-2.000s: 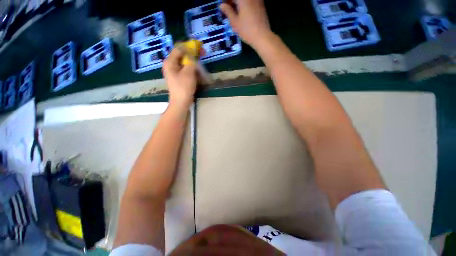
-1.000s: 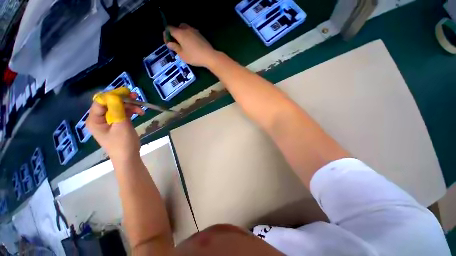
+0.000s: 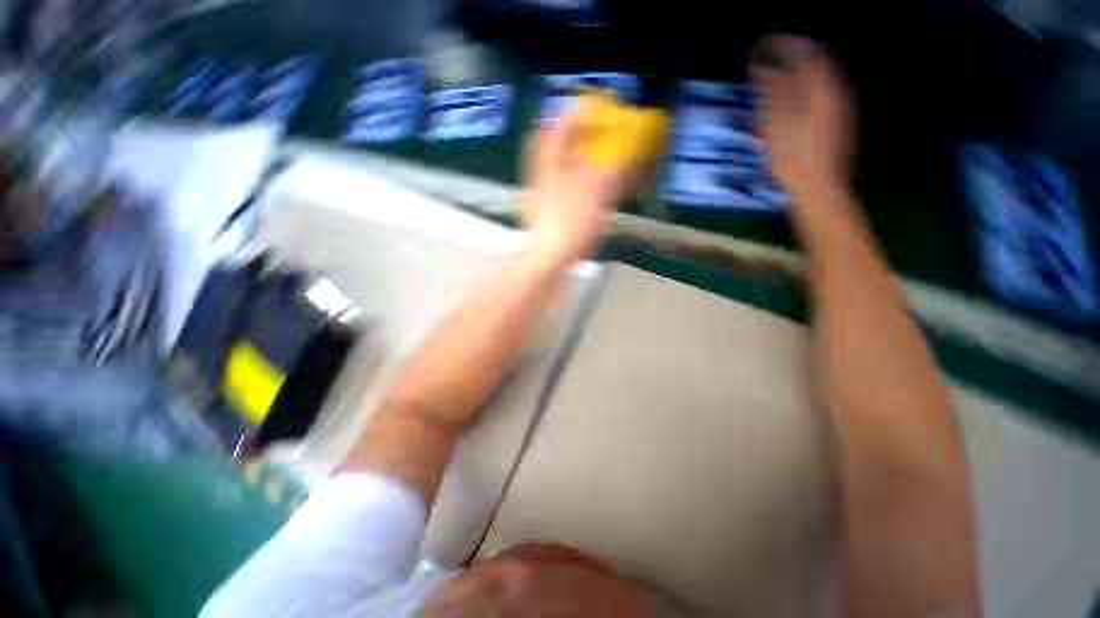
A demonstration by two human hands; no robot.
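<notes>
The frame is strongly blurred. Light-blue plastic housings (image 3: 721, 179) with dark parts inside sit in pairs on the dark conveyor belt. My left hand (image 3: 581, 163), with yellow finger cots on its fingertips, is over the belt edge, in front of another housing (image 3: 590, 86). Whether it holds something is too blurred to tell. My right hand (image 3: 803, 115) is raised over the belt at the right side of the housing pair. Its fingertips are blurred and I cannot make out any tool in it.
More housings (image 3: 386, 100) lie along the belt to the left, and one pair (image 3: 1031, 229) to the right. A worn metal rail (image 3: 712, 250) edges the belt. Beige sheets (image 3: 688, 398) cover the bench. A black box with a yellow label (image 3: 255, 382) and white paper (image 3: 199, 181) are at left.
The camera view has turned, so the belt now slopes down to the right. The metal strip seen in my left hand and the green tool in my right are no longer discernible.
</notes>
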